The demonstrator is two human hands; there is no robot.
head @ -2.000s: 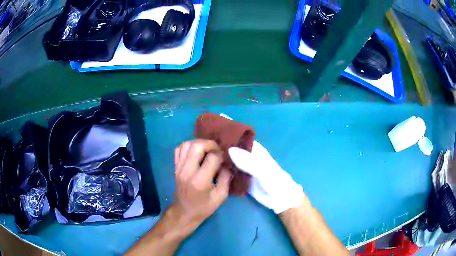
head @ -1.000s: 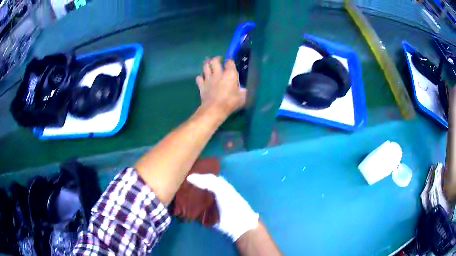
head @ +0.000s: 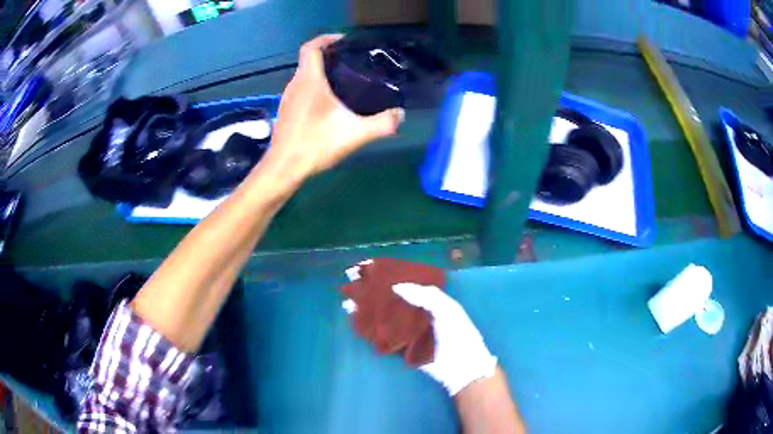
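Observation:
My bare left hand (head: 318, 119) is raised over the green conveyor and grips a glossy black electronic unit (head: 373, 75), with bright reflections and some blur. My gloved right hand (head: 449, 335) holds a crumpled rust-brown cloth (head: 392, 307) at the bench edge; its palm and the cloth's underside are hidden. A blue-rimmed tray (head: 430, 174) lies below and right of the unit, with black headphones (head: 576, 165) on its white lining, partly behind a green upright.
Green metal upright (head: 525, 127) stands before the conveyor. Another blue tray (head: 169, 214) at left carries headphones and a black insert (head: 136, 153). Dark inserts (head: 80, 331) stand at lower left, partly behind my sleeve. A white bottle (head: 681, 298) and yellow strip (head: 691, 127) are at right.
My left hand went from the cloth to the tray by the upright and now holds the black unit raised, up and left of that tray. My right hand keeps the cloth, which is more spread.

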